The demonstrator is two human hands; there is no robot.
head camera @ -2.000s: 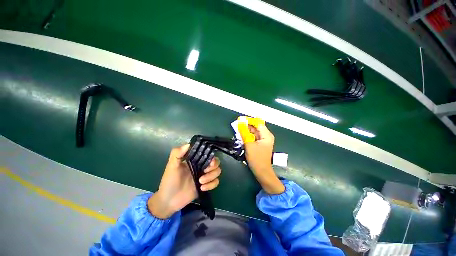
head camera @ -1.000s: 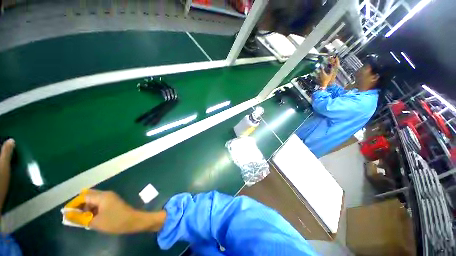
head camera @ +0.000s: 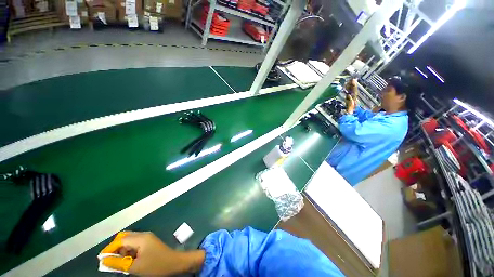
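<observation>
My right hand [head camera: 142, 254] is at the bottom left over the dark green bench, with yellow-orange finger cots. It pinches a small white wiping cloth [head camera: 114, 264]. My left hand is not in view. A bundle of black watches [head camera: 40, 197] lies on the green conveyor belt [head camera: 119, 162] at the far left. A second watch bundle [head camera: 203, 130] lies on the belt farther off. A small white pad [head camera: 183, 232] lies flat on the bench, right of my right hand.
A crinkled plastic bag with white contents [head camera: 281, 189] and a pale bottle [head camera: 276, 156] stand on the bench. An open carton with a white top [head camera: 346, 213] sits at its near edge. A slanted post [head camera: 319, 73] rises by the belt. A person in blue [head camera: 371, 132] works beyond.
The view has turned right. My left hand has left the picture, and the bundle it held now lies on the belt. My right hand still holds the cloth.
</observation>
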